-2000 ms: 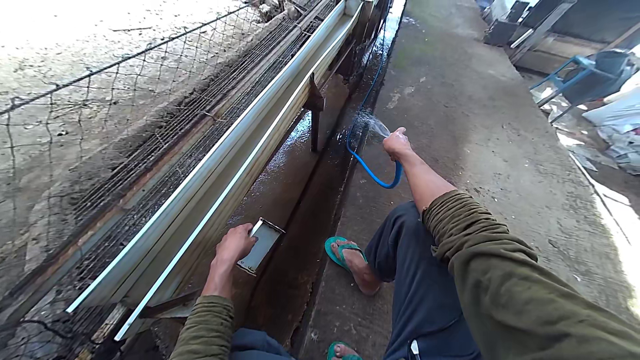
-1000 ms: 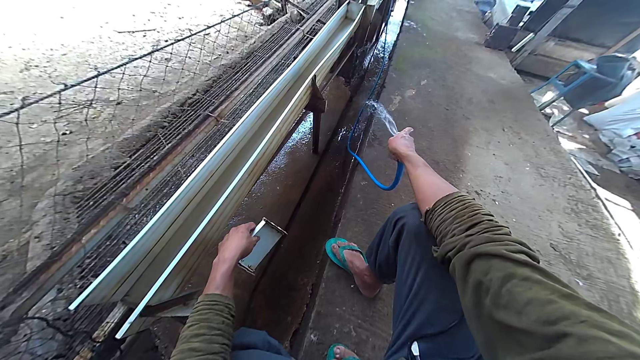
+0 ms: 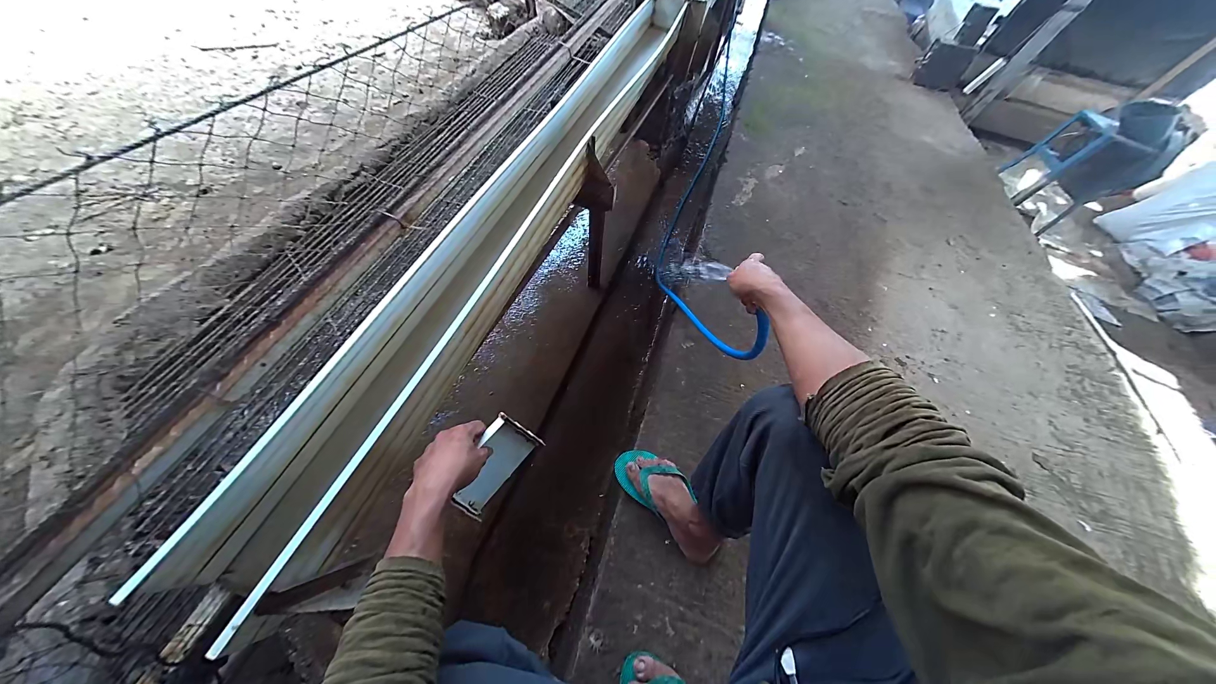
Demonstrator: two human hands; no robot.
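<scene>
My right hand (image 3: 755, 281) is closed around the end of a blue hose (image 3: 708, 334), and water (image 3: 701, 271) sprays left from it over the edge of the drain channel. The hose loops below the hand, then runs up along the channel. In my left hand (image 3: 454, 460) is a short, pale, open-sided piece of trough or channel (image 3: 498, 464), gripped by its left side, above the wet ground. Left of that hand a long, pale gutter-like trough (image 3: 380, 356) slopes across the view on brackets.
Wire bars and a wire mesh fence (image 3: 204, 142) lie beyond the trough. A rusty bracket post (image 3: 596, 223) stands under it. My feet in green flip-flops (image 3: 655, 480) are on the concrete walkway (image 3: 855, 190). A blue chair (image 3: 1092, 157) and pale sacks (image 3: 1159, 237) are at the right.
The water stream, which pointed up and left a second ago, now points nearly straight left, as my right hand has tilted. My left hand still holds the pale piece in about the same place.
</scene>
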